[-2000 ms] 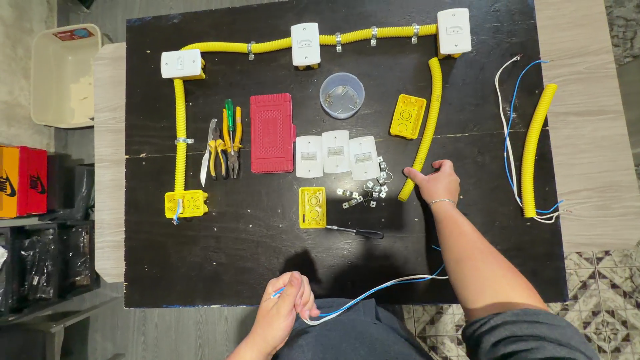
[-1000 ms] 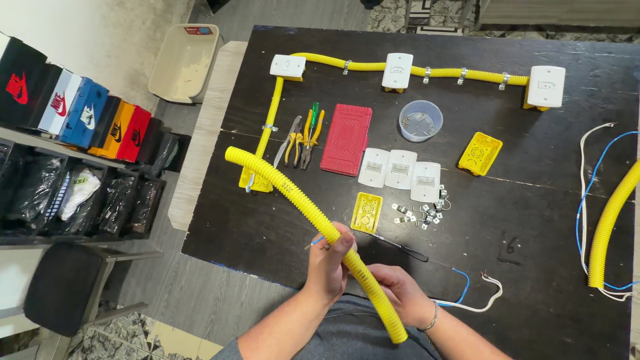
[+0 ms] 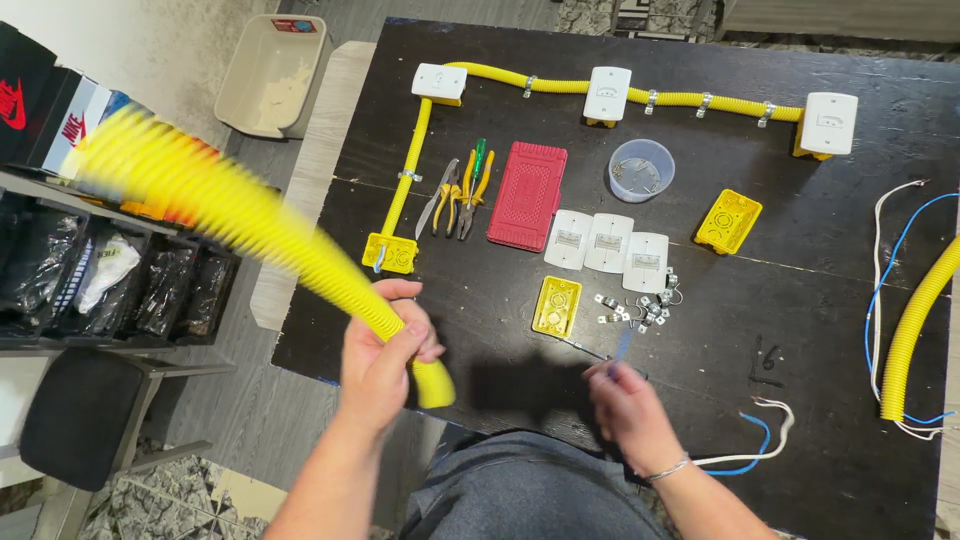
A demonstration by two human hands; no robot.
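Around the lower part of a yellow corrugated conduit (image 3: 330, 262) my left hand (image 3: 382, 352) is closed; the conduit's far end is blurred and rises over the shoe boxes. Over the table's near edge, my right hand (image 3: 622, 412) pinches the end of a blue wire (image 3: 624, 345). Blue and white wires (image 3: 772, 454) come out from under my right wrist onto the table. Beyond the right hand lie a thin screwdriver (image 3: 589, 350), an open yellow electrical box (image 3: 557, 307) and a pile of metal conduit clamps (image 3: 646, 309).
Clamped conduit (image 3: 559, 85) links white outlet plates (image 3: 610, 94) on the black table (image 3: 465, 292). Pliers (image 3: 469, 195), a red case (image 3: 527, 196), loose plates (image 3: 607, 241), a tub of screws (image 3: 641, 171) and another yellow box (image 3: 729, 221) lie midway. More conduit (image 3: 911, 337) lies right.
The right hand took the conduit from the table's right part; it is now in the left hand, tilted up to the left. The right hand has let go of it and moved right. The view has shifted left.
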